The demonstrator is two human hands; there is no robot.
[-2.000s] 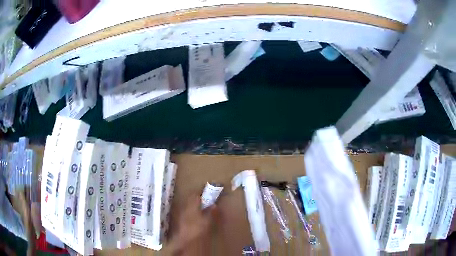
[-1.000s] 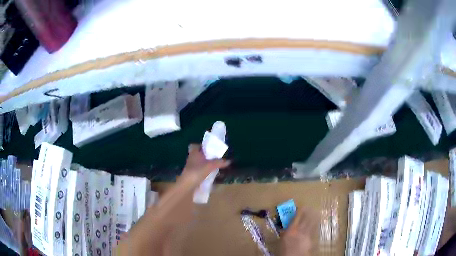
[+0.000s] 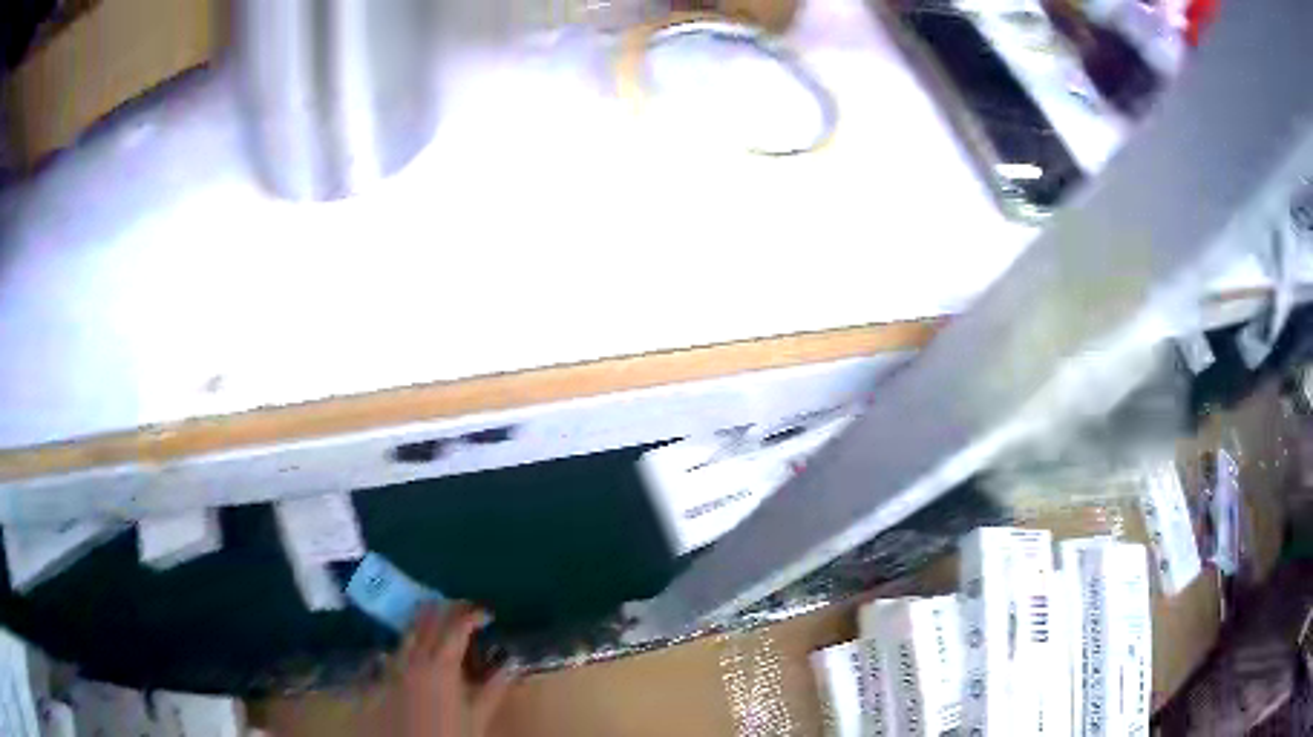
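One hand (image 3: 444,674) is in view, cut off by the bottom edge left of centre. I take it as my right hand, from the blue card it was at before. It is somewhat blurred. Its fingertips are closed on the near end of a light blue card (image 3: 386,590), held over the dark green belt (image 3: 533,536). The card's far end is close to a slim white piece (image 3: 320,550) on the belt; I cannot tell whether they touch. My left hand is not in view.
White boxes stand stacked at lower right (image 3: 1015,626) on brown cardboard (image 3: 619,708). A white shelf (image 3: 547,259) with a metal cylinder (image 3: 328,94) spans above. A pale post (image 3: 922,446) slants across the right. A white box (image 3: 720,490) lies behind it.
The view has swung right and up. The blue card has gone from the cardboard to over the belt in my right hand. My left hand, earlier holding a white piece, has left view.
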